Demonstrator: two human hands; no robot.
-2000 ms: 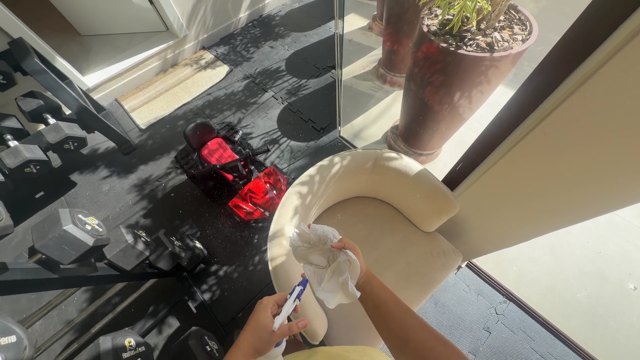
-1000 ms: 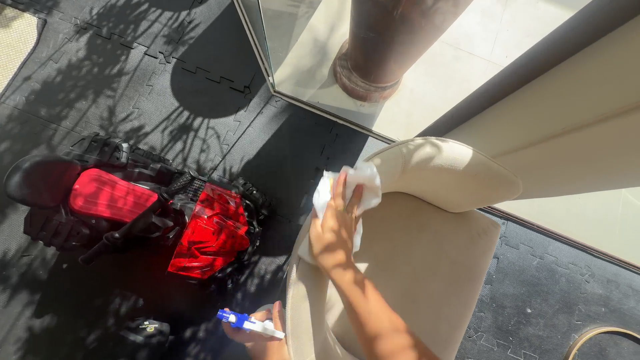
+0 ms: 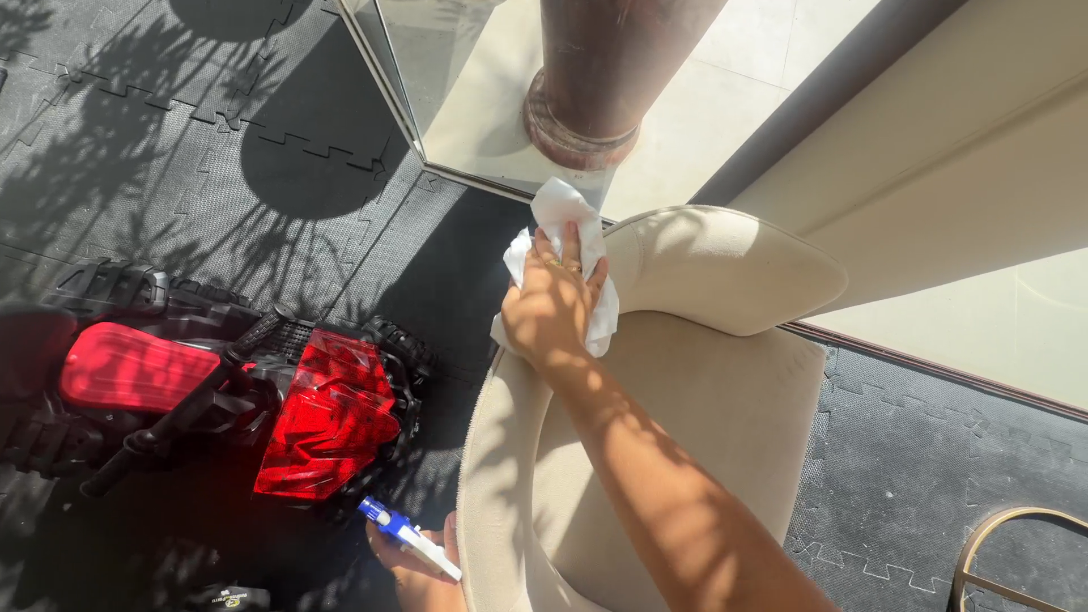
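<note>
My right hand (image 3: 557, 302) presses a crumpled white cloth (image 3: 602, 319) onto the top of the curved backrest of a beige upholstered chair (image 3: 501, 459), its fingers pointing up the view. Low on the chair's left side, my left hand (image 3: 416, 565) holds a spray bottle (image 3: 408, 535) by its blue and white trigger head; the rest of the bottle is hidden. The chair's seat (image 3: 697, 399) lies below and to the right of the cloth, partly behind my right forearm.
A red and black ride-on toy vehicle (image 3: 327, 416) stands left of the chair on black interlocking mats (image 3: 195, 170). Beyond are a glass panel (image 3: 395, 76) and a large brown planter (image 3: 595, 85). A beige curtain or panel (image 3: 918, 144) hangs right; a gold-coloured metal frame (image 3: 965, 552) is lower right.
Two seconds ago both hands were together over the chair, with cloth and sprayer. The right hand has since brought the cloth onto the backrest, and the left hand has moved outside it. The view has moved closer.
</note>
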